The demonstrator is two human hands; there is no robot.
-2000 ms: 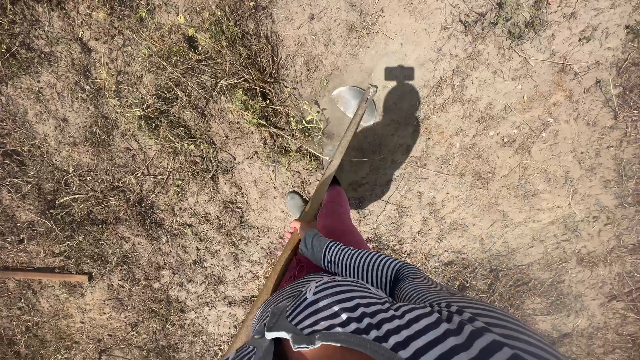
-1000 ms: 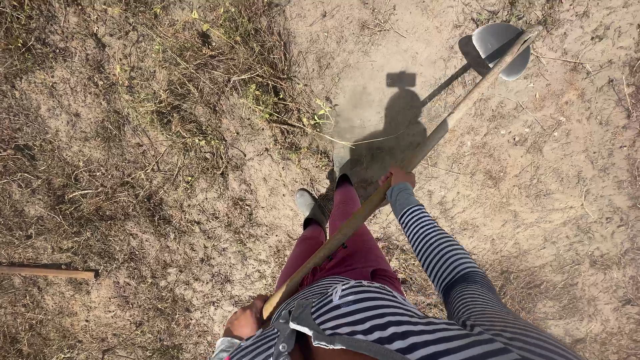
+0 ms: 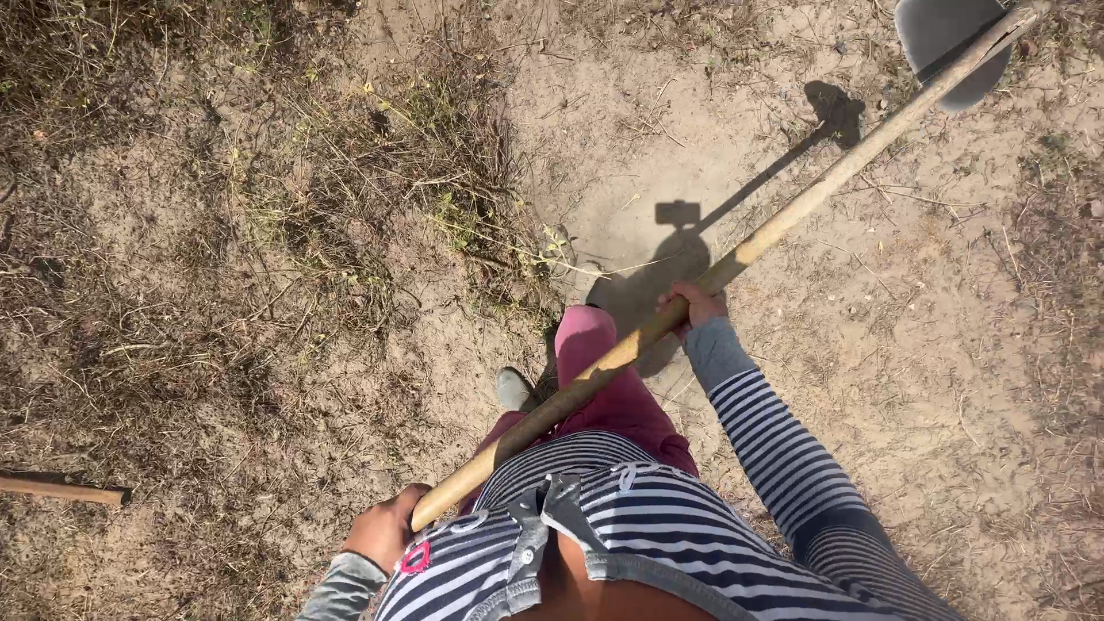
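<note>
A hoe with a long wooden handle (image 3: 798,207) runs diagonally across my body, its rounded metal blade (image 3: 944,47) raised at the upper right, above its own shadow. My right hand (image 3: 697,306) is closed around the middle of the handle. Down by my waist on the left, my left hand (image 3: 384,524) grips the handle's near end. Both arms wear striped or grey sleeves.
Dry weeds (image 3: 457,147) and tangled stems cover the ground at the left. Sandy soil (image 3: 595,129) lies ahead, marked by my shadow. A wooden stick (image 3: 65,490) lies at the far left. My shoe (image 3: 515,390) is beside the weeds.
The hoe blade has swung from in front of my legs out to the upper right. My right hand has moved right with the handle. My left hand, not visible two seconds ago, shows at its end.
</note>
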